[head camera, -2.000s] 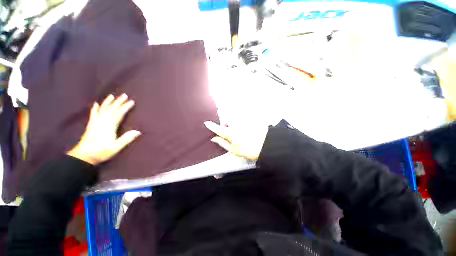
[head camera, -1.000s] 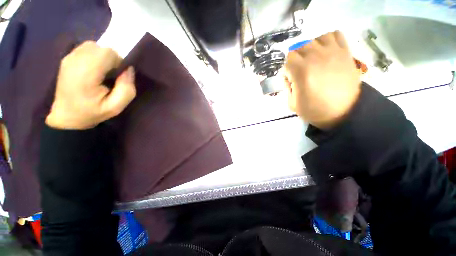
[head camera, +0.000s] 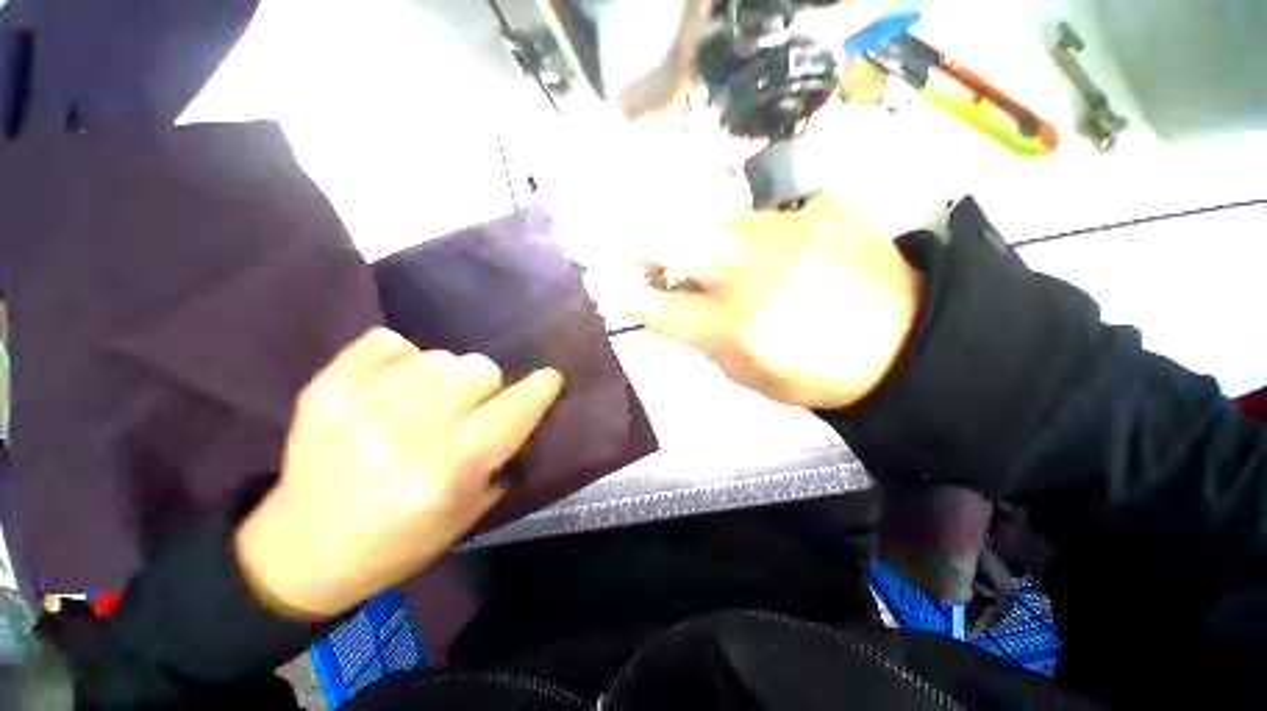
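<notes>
A plum fabric piece (head camera: 577, 417) lies folded on the white machine table, near its front edge. My left hand (head camera: 396, 465) is curled on its left part with fabric between the fingers, one finger stretched across it. My right hand (head camera: 785, 299) is just right of the piece, fingers bent towards its edge under the machine head. A small dark gap shows between its thumb and finger. Strong glare hides the fingertips, so I cannot tell whether they hold anything. The presser foot area is also lost in the glare.
More plum cloth (head camera: 181, 292) covers the left side of the table. Behind my right hand are round dark machine parts (head camera: 764, 84), an orange-yellow tool with a blue end (head camera: 987, 104) and a grey metal part (head camera: 1088, 86). Blue crates (head camera: 368, 646) stand below the ruler-marked edge (head camera: 681, 493).
My left hand has moved right and down along the fabric. My right hand has moved left and down from the tools to the fabric's edge. The fabric piece is now folded, and the tools are uncovered.
</notes>
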